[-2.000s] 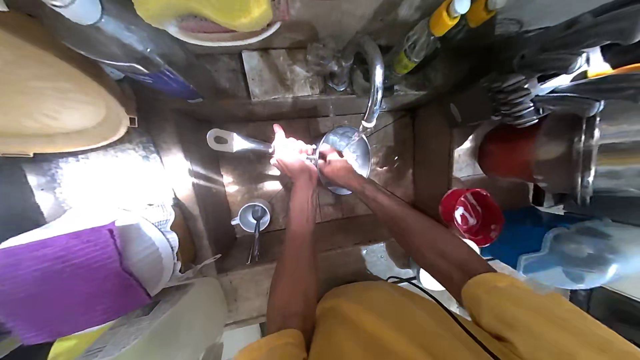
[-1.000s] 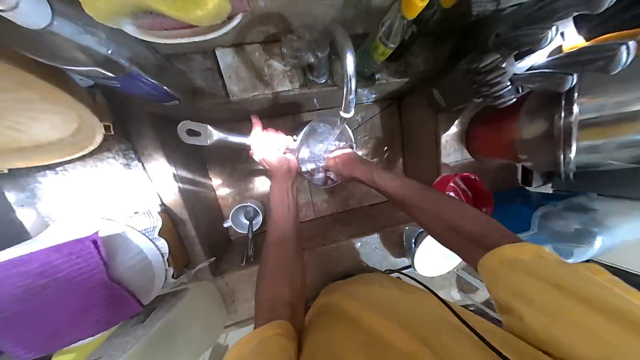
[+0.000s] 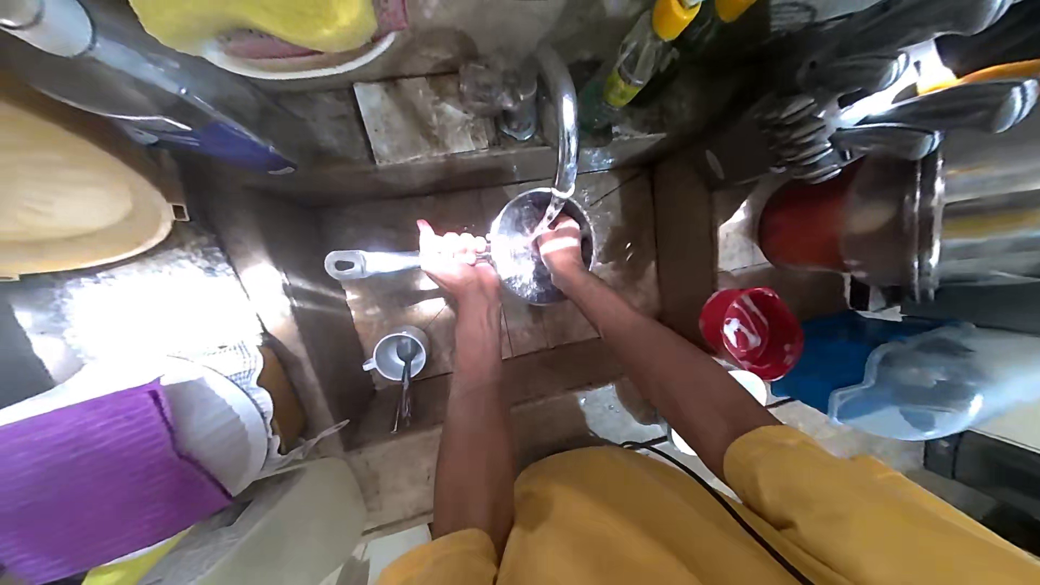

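In the tiled sink, my left hand [image 3: 457, 258] is closed around the handle of a metal saucepan [image 3: 520, 264], near where it joins the pan. Water runs from the curved metal faucet [image 3: 566, 122] into the pan. My right hand [image 3: 562, 244] reaches inside the pan at its right side; its fingertips are partly hidden by water and glare, and I cannot tell whether it holds anything. A white mug [image 3: 390, 357] with spoons [image 3: 405, 382] in it stands in the sink, left of my left forearm.
Right of the sink are a red bowl [image 3: 751, 333] with suds, a blue tray [image 3: 829, 357] and a steel pot [image 3: 926, 227]. Bottles [image 3: 638, 61] stand behind the faucet. On the left are a purple cloth [image 3: 97, 479] and a beige basin [image 3: 81, 179].
The pan has come under the faucet's stream, where water now visibly falls into it. My left hand stays on its handle, and my right hand remains in the pan.
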